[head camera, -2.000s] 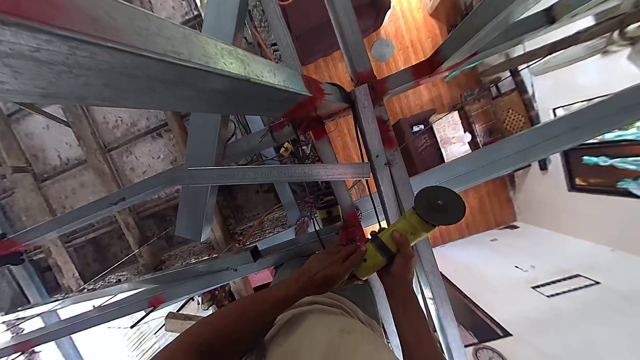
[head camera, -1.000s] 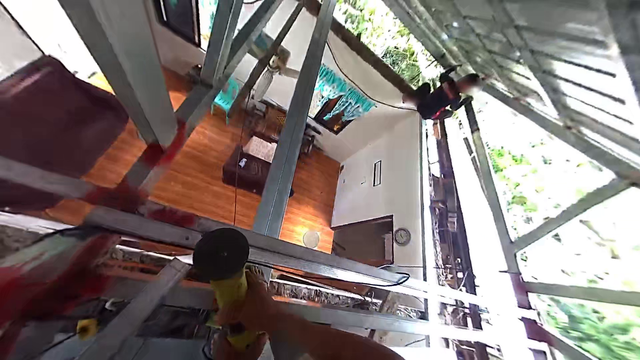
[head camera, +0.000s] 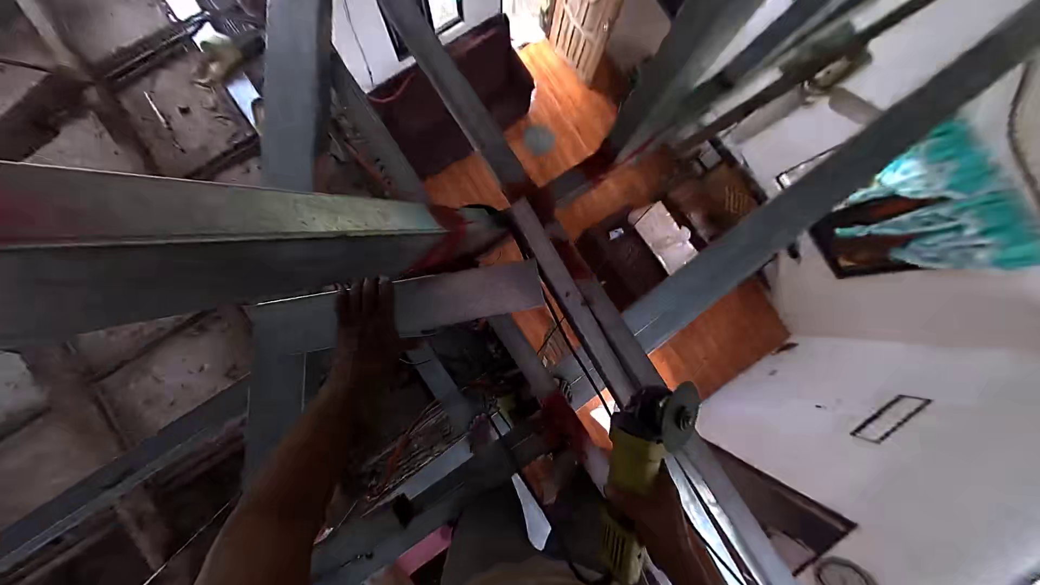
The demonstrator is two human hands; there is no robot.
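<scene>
My left hand [head camera: 364, 325] lies with its fingers over a short grey steel beam [head camera: 471, 296], whose free end stops close to a joint with red paint. An angle grinder [head camera: 635, 463] with a yellow-green body is in my right hand [head camera: 650, 508], at the lower right. The grinder's round disc [head camera: 681, 416] stands beside a long narrow steel member [head camera: 569, 301]. Whether the disc is spinning cannot be told. My right fingers are partly hidden behind the tool body.
A large steel beam [head camera: 203, 244] crosses at the left, and another diagonal beam [head camera: 812, 187] at the right. Far below lie a wooden floor [head camera: 723, 341] and a dark sofa [head camera: 447, 97]. Loose cables [head camera: 406, 447] hang among the beams near my body.
The left hand, at the grinder two seconds ago, is now on the short beam. The right hand still holds the grinder. The view has swung away and back.
</scene>
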